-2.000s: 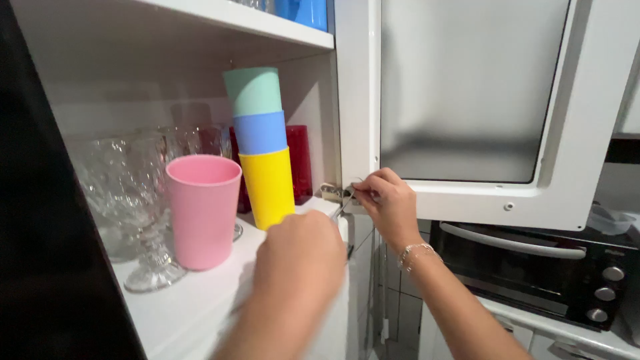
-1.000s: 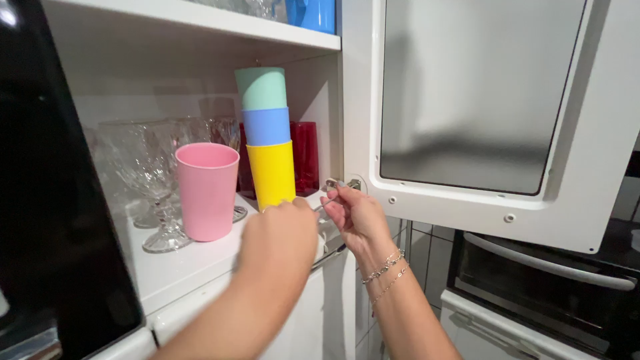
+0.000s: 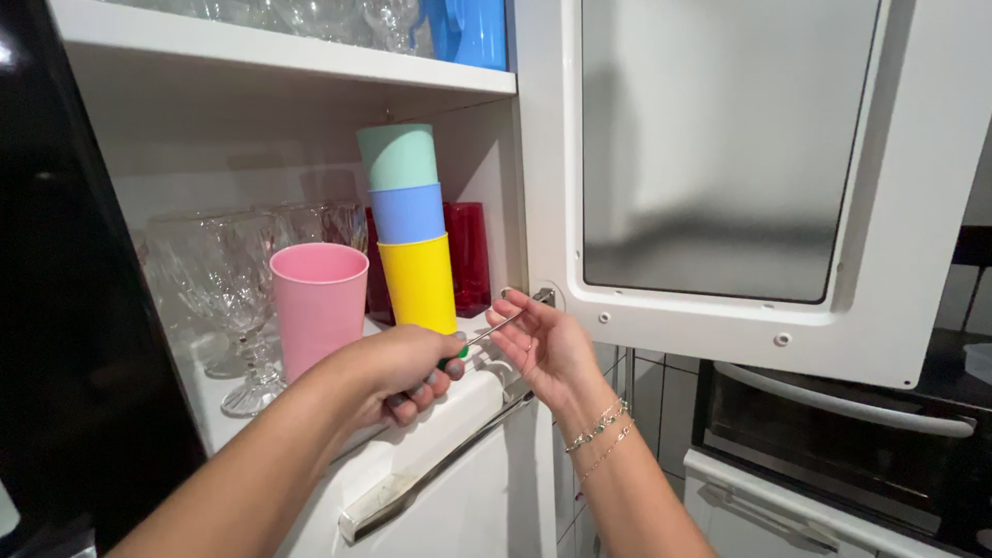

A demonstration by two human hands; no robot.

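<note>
My left hand (image 3: 415,372) is closed around the green handle (image 3: 453,357) of a screwdriver, in front of the yellow cup. The screwdriver's thin metal shaft (image 3: 496,327) slants up to the right, towards the metal hinge (image 3: 545,297) at the lower corner of the open white cabinet door (image 3: 697,325). My right hand (image 3: 546,341), with bracelets at its wrist, has its thumb and fingers at the shaft just below the hinge. Whether the tip touches a screw is hidden.
A pink plastic cup (image 3: 319,310), a stack with a yellow cup (image 3: 418,283) at its base, glass goblets (image 3: 225,271) and red glassware (image 3: 466,260) stand on the shelf. A blue container (image 3: 469,31) is above. A toaster oven (image 3: 821,426) sits at the lower right, below the door.
The screwdriver's green handle and shaft have come into sight between my hands. My right hand has opened its fingers more beside the hinge. The view has shifted slightly.
</note>
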